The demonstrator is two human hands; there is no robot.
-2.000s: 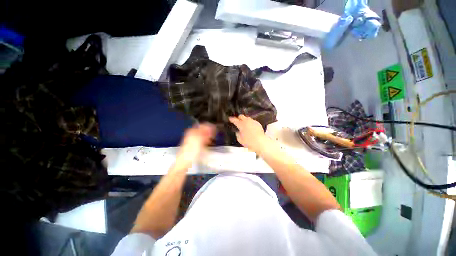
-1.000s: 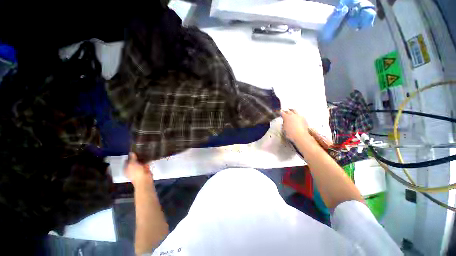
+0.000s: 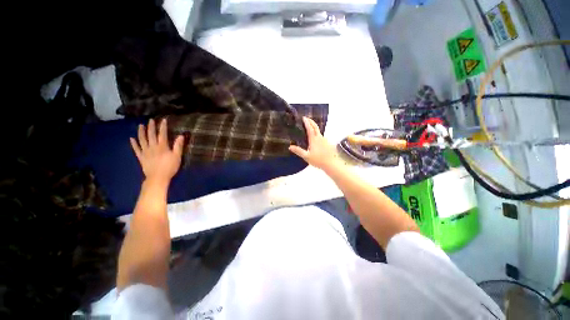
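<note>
The dark plaid garment (image 3: 234, 134) lies over the navy padded board (image 3: 219, 177), with its checked part spread flat along the board and the rest trailing to the back left. My left hand (image 3: 157, 152) is spread flat, palm down, at the garment's left edge, partly over the bare navy pad. My right hand (image 3: 314, 144) rests on the garment near the board's rounded end, thumb apart from the fingers; whether it pinches cloth is unclear. The steam iron (image 3: 378, 145) with its tan handle sits right of my right hand.
A dark plaid pile (image 3: 53, 219) is at the left. Grey checked cloth (image 3: 422, 164) lies beside the iron. Black and yellow hoses (image 3: 500, 192) hang at the right. A green box (image 3: 445, 209) stands below the table's right side. A metal fixture (image 3: 314, 24) is at the far side.
The garment has gone from bunched, to held out by both hands, to lying flat on the board. My left hand has let go of its lower edge and moved up. The view has shifted.
</note>
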